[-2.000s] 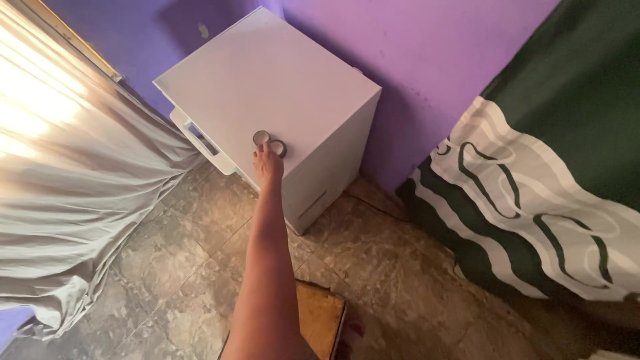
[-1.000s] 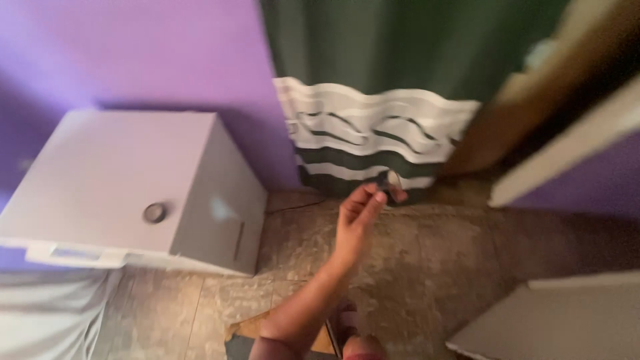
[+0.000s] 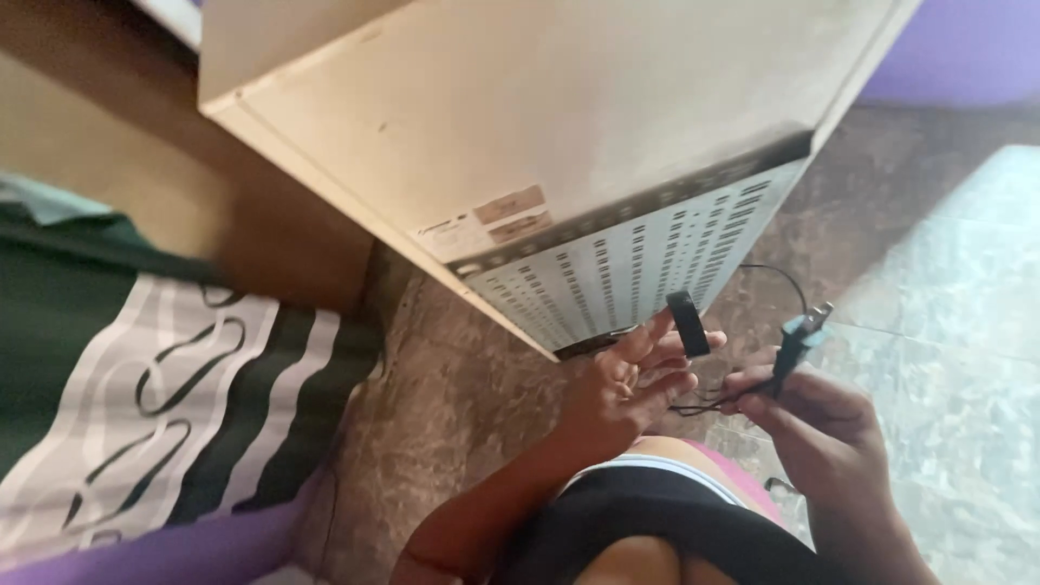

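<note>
My left hand (image 3: 626, 394) is low at the centre, with a roll of black tape (image 3: 689, 325) at its fingertips. The roll is seen edge-on. To its right, my right hand (image 3: 821, 426) pinches a dark power cord with a plug (image 3: 803, 329). The plug has metal prongs pointing up and right and looks dark and teal, perhaps taped. A thin loop of cord (image 3: 691, 410) runs between the two hands. Just beyond them stands a tall white appliance (image 3: 520, 106) with a slotted metal grille (image 3: 626, 268) on its lower part.
A dark green curtain (image 3: 73, 325) with a white and green patterned border hangs at the left, by a purple wall base (image 3: 203, 544). A brown wooden surface (image 3: 268, 203) stands behind it. Mottled floor tiles (image 3: 455, 382) lie beneath, brightly lit at the right. A thin cord (image 3: 780, 272) trails beside the appliance.
One of two rolls was picked off the white cabinet and carried away; the other stayed there one second ago. Now both hands are together, with a corded plug in my right. The view has turned strongly.
</note>
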